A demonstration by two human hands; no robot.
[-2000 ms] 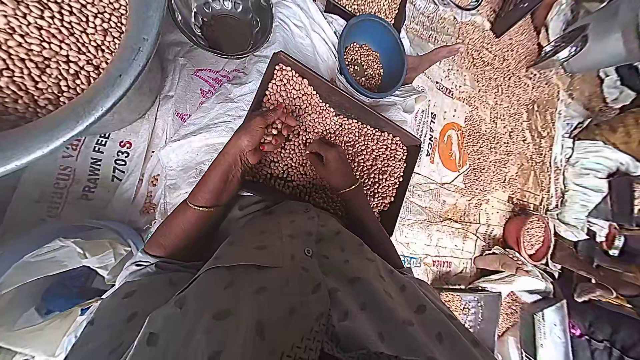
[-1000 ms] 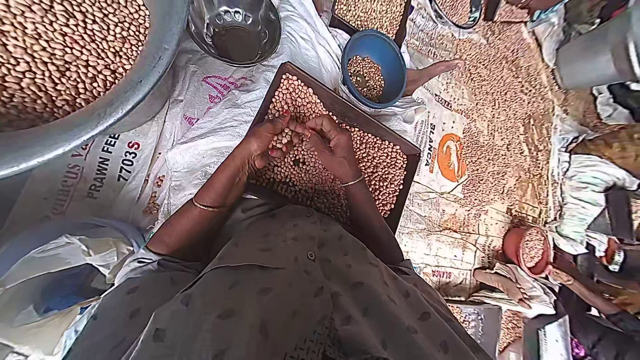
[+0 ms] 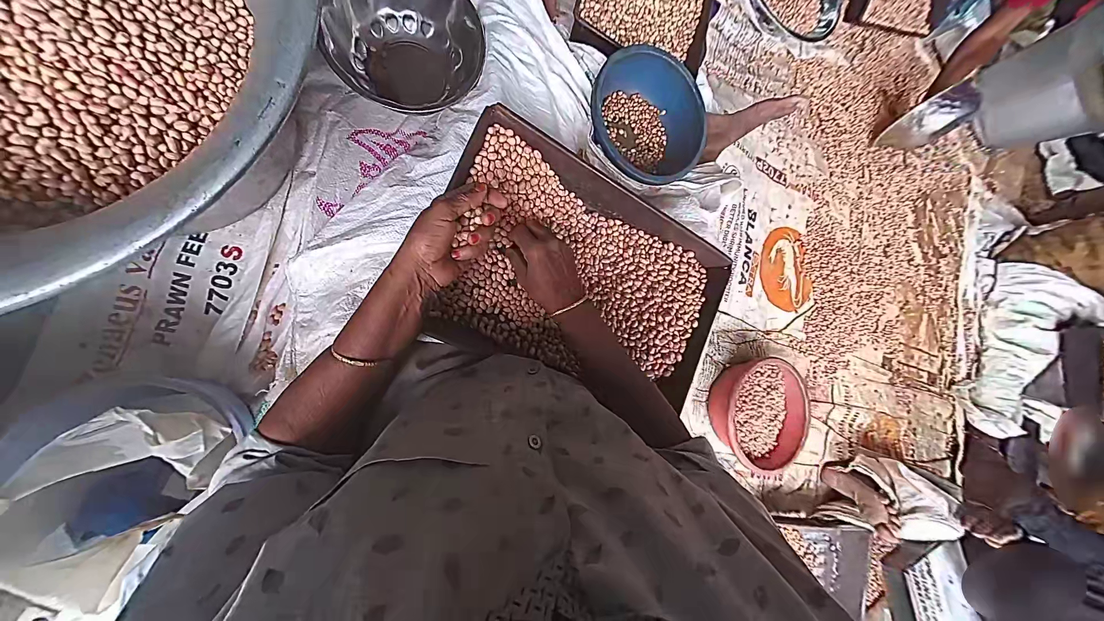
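A dark rectangular tray (image 3: 595,185) full of pinkish shelled peanuts (image 3: 638,285) lies in front of my body. Over its left part, my left hand (image 3: 448,233) is palm up with its fingers curled around some peanuts. Just right of it, my right hand (image 3: 545,263) is palm down over the peanuts in the tray, its fingertips bent and partly hidden; whether it holds a peanut cannot be seen. A blue plastic bowl (image 3: 681,112) with some peanuts in it stands beyond the tray's far edge.
A large metal basin (image 3: 267,147) of peanuts stands at upper left, beside an empty dark bowl (image 3: 466,52). A red tub (image 3: 718,397) of peanuts sits to the right, near spread peanuts (image 3: 880,216) on sacking. Other people's limbs and a metal vessel (image 3: 1035,86) show at the right.
My right hand has moved from beside my left hand down to the peanuts in the tray. The red tub at the right has moved closer to my tray, away from another person's hand.
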